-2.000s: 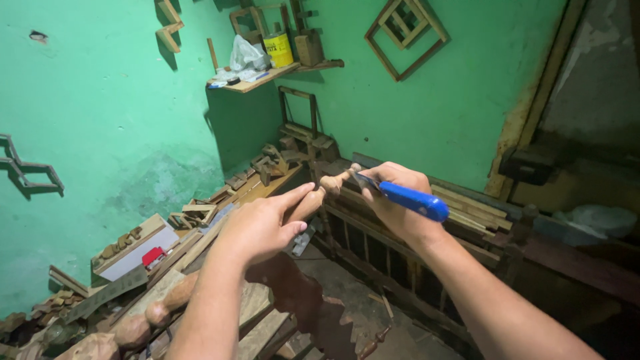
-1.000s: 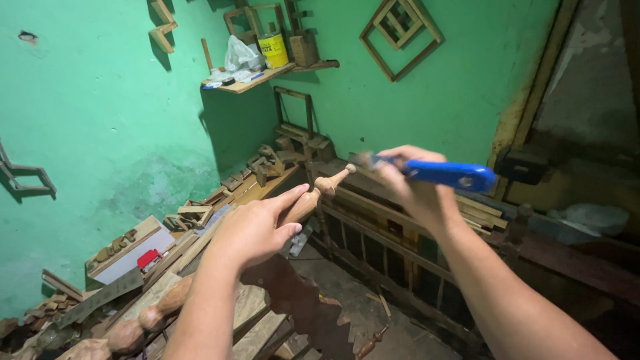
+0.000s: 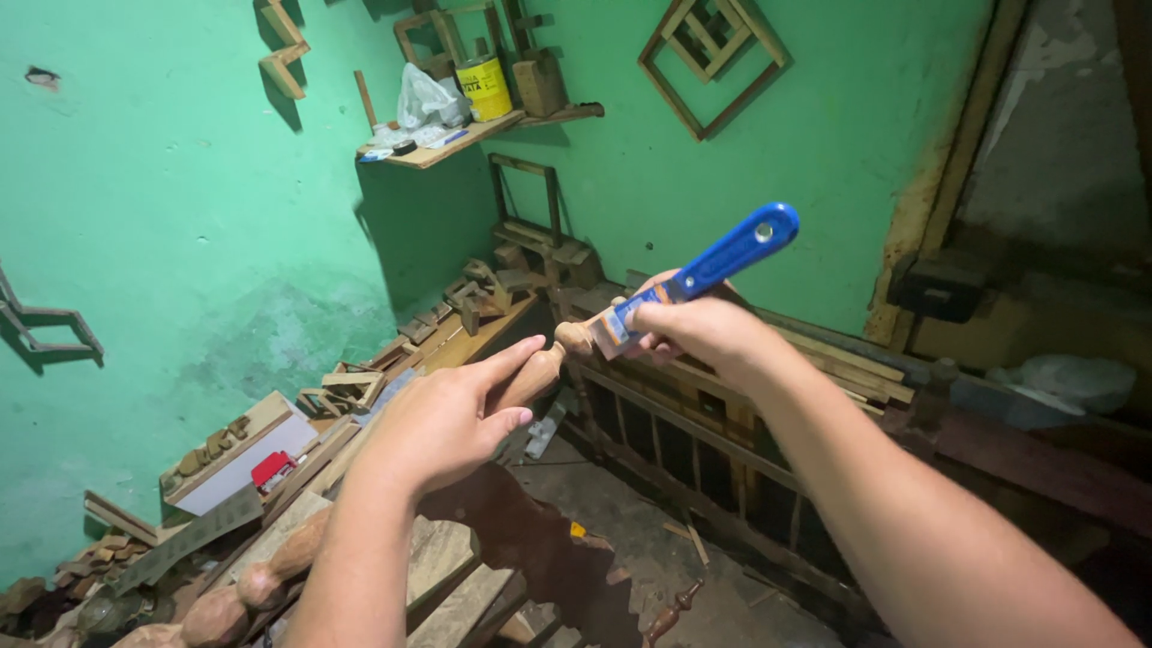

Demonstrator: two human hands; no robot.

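Note:
My left hand (image 3: pixel 450 414) grips a turned wooden spindle (image 3: pixel 531 376) near the middle of the view, its far end pointing up and right. In my right hand (image 3: pixel 693 319) is a putty knife (image 3: pixel 733 252) with a blue plastic handle, held near the blade. The handle points up and right, and the blade lies at the spindle's rounded bead. My right hand partly hides the far tip of the spindle. Below my left forearm lies a thicker turned wooden post (image 3: pixel 216 612).
A shelf (image 3: pixel 441 151) holds a yellow can and a plastic bag. Wood offcuts and a red object (image 3: pixel 273 470) lie along the left wall. A slatted wooden frame (image 3: pixel 684 405) stands at the right, with wood strips (image 3: pixel 837 364) behind it. A dark scalloped board (image 3: pixel 513 522) is below.
The putty knife has swung from pointing right to pointing up and right, and its blade has come back to the spindle. My left hand keeps its hold on the spindle.

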